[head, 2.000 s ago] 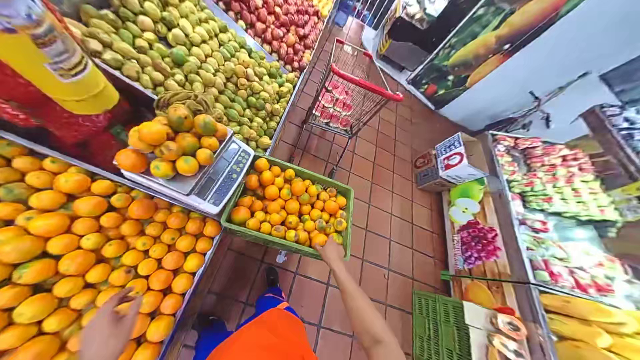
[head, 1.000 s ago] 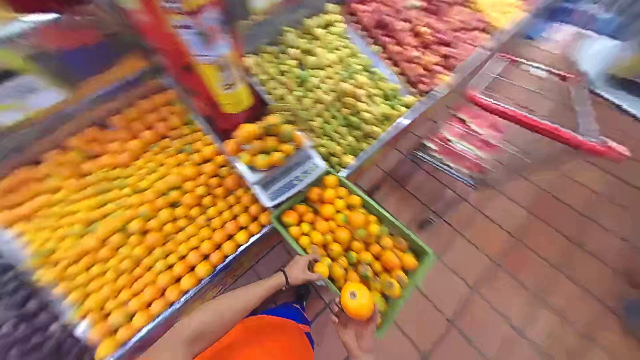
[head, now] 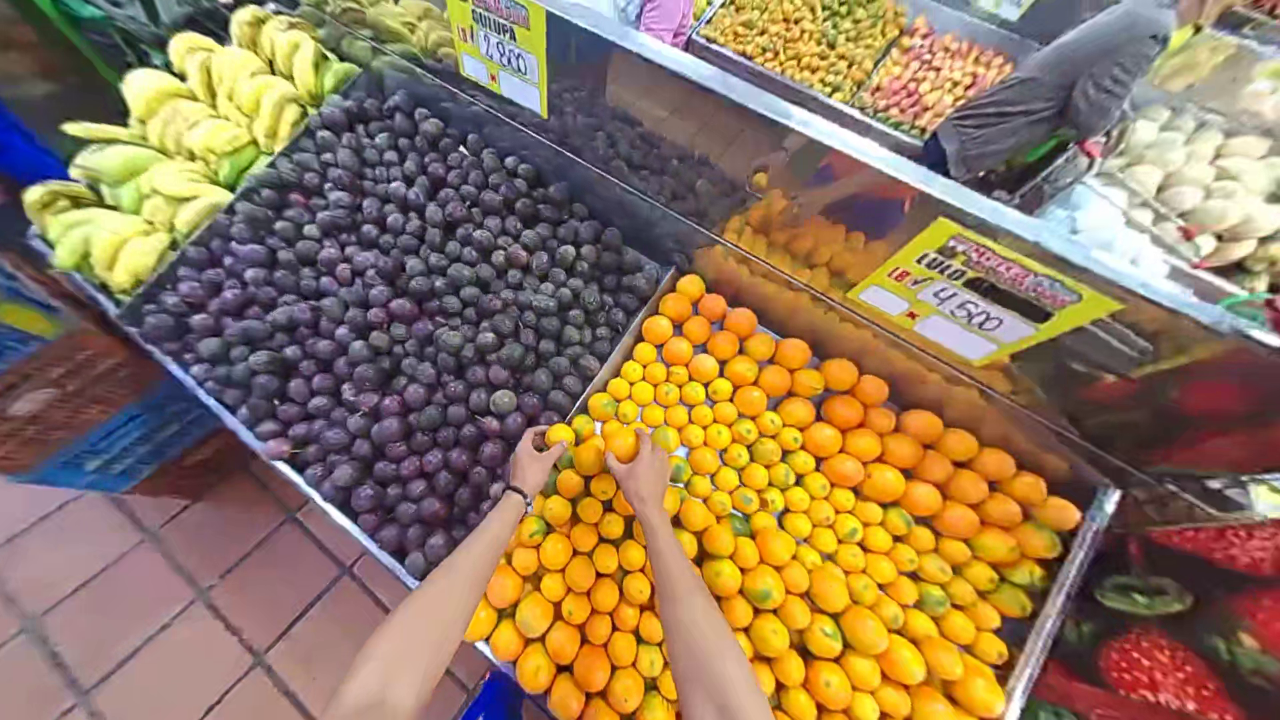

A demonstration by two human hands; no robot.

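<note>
Rows of orange lulo fruits [head: 775,545] fill a display bin beside a metal divider. At the divider's near end my left hand [head: 537,460], with a dark band on its wrist, has its fingers round a small yellow-orange lulo [head: 560,435]. Just to the right, my right hand [head: 642,468] grips a larger orange lulo [head: 621,441] between thumb and fingers. Other lulos lie between and below both hands. Dark purple gulupa fruits [head: 400,300] heap up in the bin on the left, close to my left hand.
Bunches of green-yellow bananas [head: 150,190] lie at the far left. Yellow price signs [head: 985,290] stand on a reflective back panel [head: 640,130]. A person's grey-trousered leg [head: 1040,90] shows beyond it. Blue and brown crates [head: 130,400] stand under the bin's metal front edge [head: 330,510].
The view has swung from the green crate and scale to the lulo and gulupa bins. My hands, earlier at the crate with a large orange fruit, are now among the lulos near the divider.
</note>
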